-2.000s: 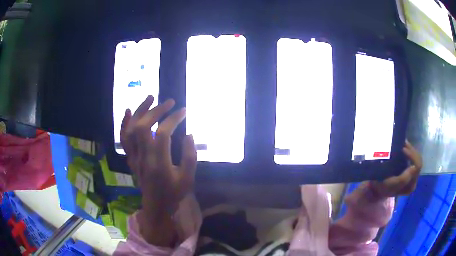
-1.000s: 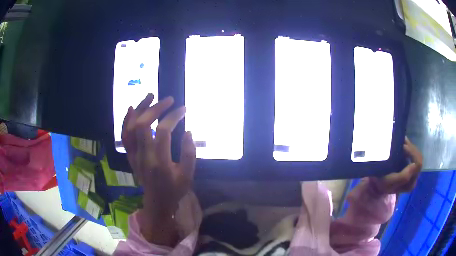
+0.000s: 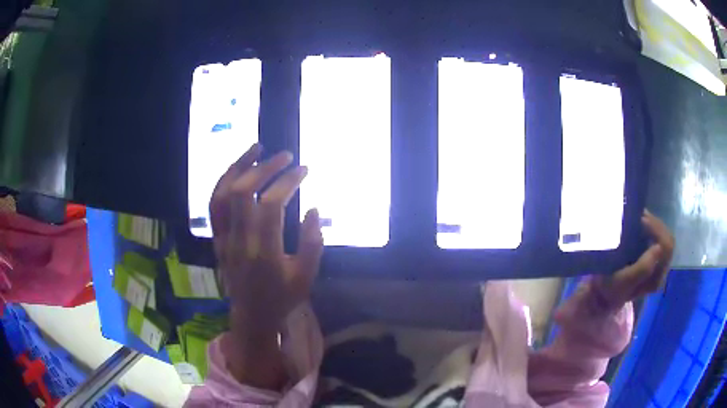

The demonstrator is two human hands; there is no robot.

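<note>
Several phones with lit white screens lie side by side on a dark mat. The leftmost phone [image 3: 225, 103] shows small blue marks; the others [image 3: 346, 143], [image 3: 481, 147], [image 3: 591, 159] are plain white with a small grey block low on the left. My left hand [image 3: 261, 211] is over the lower leftmost phone and the gap beside it, fingers apart, holding nothing. My right hand [image 3: 644, 263] is at the lower right corner of the dark area beside the rightmost phone, fingers bent; whether it grips anything is hidden.
Lime green labelled packets [image 3: 191, 279] lie on a blue surface [image 3: 104, 271] at lower left. A pink heap [image 3: 48, 259] is at far left. Blue crates show at lower left [image 3: 48, 339] and lower right [image 3: 685, 319]. Paper [image 3: 677, 40] lies at upper right.
The red block low on the rightmost screen, seen two seconds ago, is gone. Since one second ago the left hand and leftmost phone appear slightly further right in view. Both hands keep nearly the same pose.
</note>
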